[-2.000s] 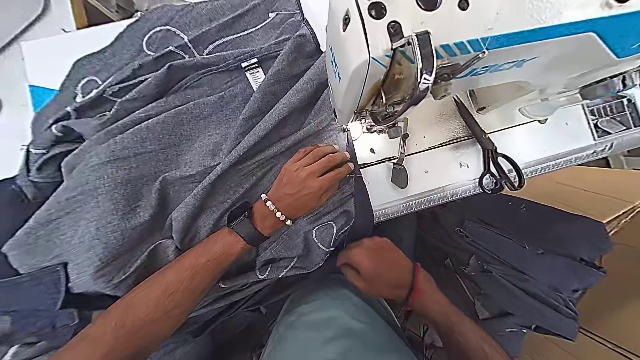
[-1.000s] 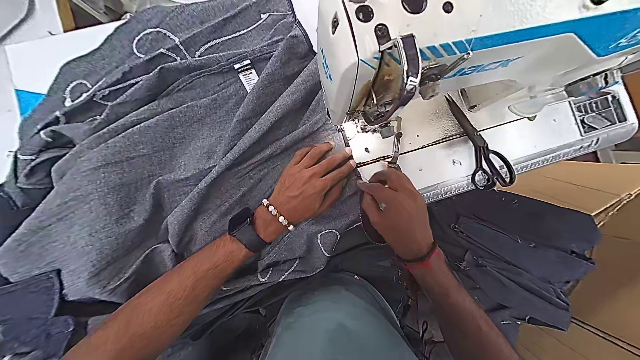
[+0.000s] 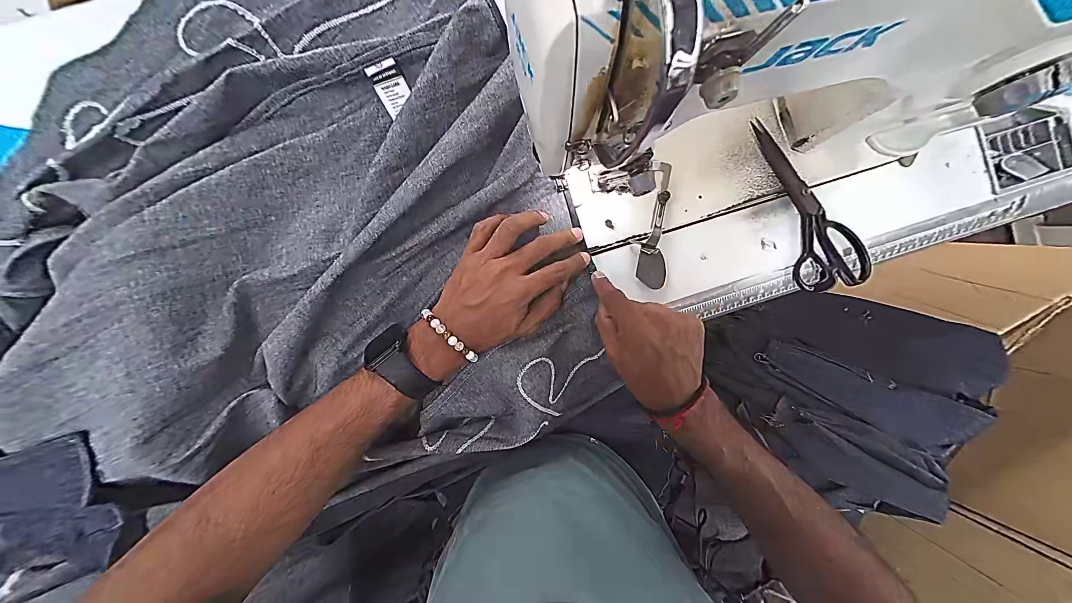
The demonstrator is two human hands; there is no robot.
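A grey woven fabric garment (image 3: 335, 218) with white overlocked seams and a sewn-in care label (image 3: 388, 86) spreads over the left and middle of the view. Its right edge runs up to the needle area of a white Jack sewing machine (image 3: 548, 84). My left hand (image 3: 511, 285), with a watch and a beaded bracelet at the wrist, lies palm down on the cloth near the presser foot, fingers spread. My right hand (image 3: 649, 343), a red thread at its wrist, pinches the fabric's edge just below the left fingertips, its fingers curled.
Black-handled fabric scissors (image 3: 812, 209) lie on the machine bed (image 3: 712, 251), right of a small metal lever. Dark cut fabric pieces (image 3: 871, 394) hang over a cardboard box (image 3: 1005, 435) at the right. More dark cloth (image 3: 50, 502) is at the lower left.
Two seconds ago my right hand was lower, near my lap; one second ago it was up at the machine bed's edge. Now it is at the fabric's edge. My left hand has stayed on the cloth.
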